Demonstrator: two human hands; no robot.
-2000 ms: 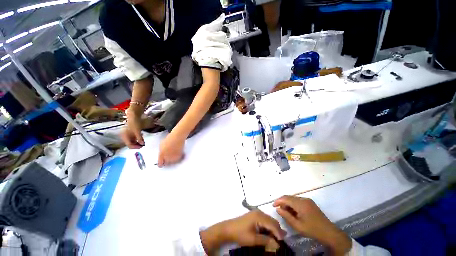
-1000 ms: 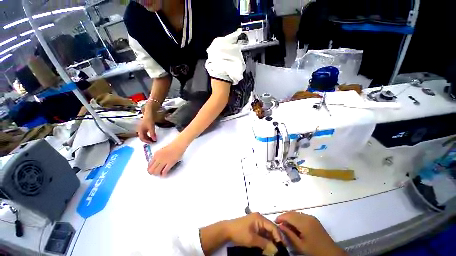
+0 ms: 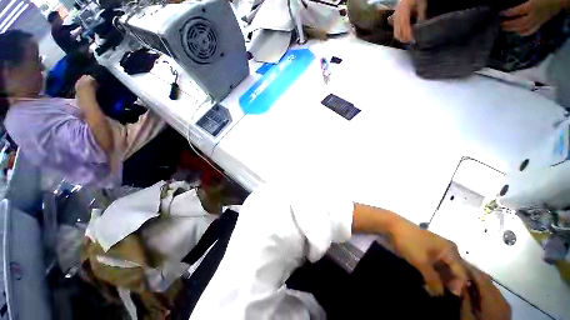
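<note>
My left hand [image 3: 437,257] is at the lower right, fingers bent down at the upper right end of the black fabric piece [image 3: 375,289], which hangs into my lap. My right hand [image 3: 490,301] is beside it, cut off by the bottom edge. The fingertips meet over a dark bit; the grip there is partly hidden. The sewing machine's needle area [image 3: 494,209] is above and right of my hands, its head cut off by the right edge. A black rectangular piece [image 3: 340,106] and a small black label [image 3: 336,60] lie on the white table.
Small snips [image 3: 325,70] lie beside the blue JACK sticker [image 3: 278,81]. A grey fan box [image 3: 209,44] stands at the table's left. Another person's hands hold a dark grey garment [image 3: 453,44] at the back. A seated person [image 3: 59,125] and fabric heaps [image 3: 140,237] are left.
The view has swung left and down, showing my lap and the seated person. The other person's hands have left the snips and now hold the dark grey garment. My hands remain together.
</note>
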